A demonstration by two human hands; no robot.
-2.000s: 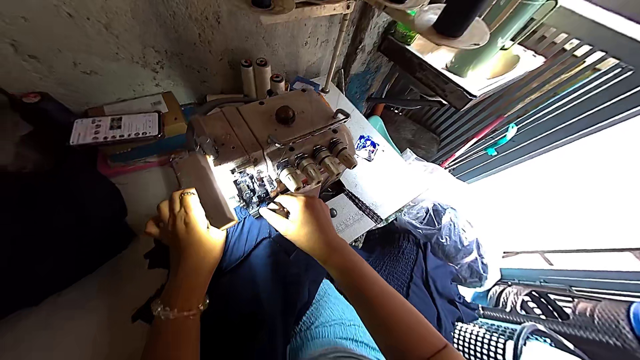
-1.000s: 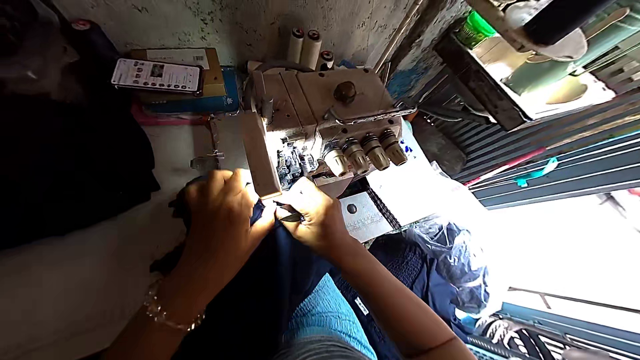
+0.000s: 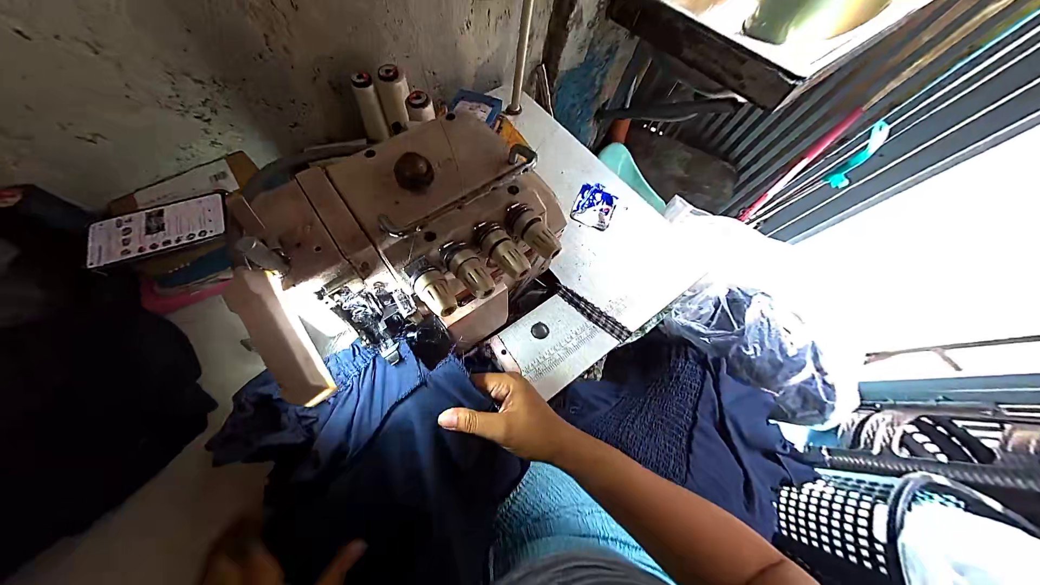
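Note:
An overlock sewing machine (image 3: 398, 211) stands in the middle of view, its lamp lighting the needle and presser foot area. Gathered navy blue fabric (image 3: 390, 439) lies at the presser foot and hangs down toward my lap. My right hand (image 3: 512, 414) pinches the fabric's edge between thumb and fingers, just right of the foot. My left hand (image 3: 276, 561) is low at the bottom edge, dark and partly out of view, by the lower part of the fabric; its grip is hard to make out. More navy fabric with shirred rows (image 3: 658, 406) lies right of my forearm.
A lit phone (image 3: 156, 231) rests on boxes at the left, beside a dark cloth heap (image 3: 81, 406). Thread cones (image 3: 382, 101) stand behind the machine. At the right are a clear plastic bag (image 3: 747, 341), a perforated basket (image 3: 837, 520) and a metal shutter (image 3: 918, 114).
My left hand has moved from beside the presser foot down to the bottom of view. My right hand now holds the fabric's edge a little away from the foot.

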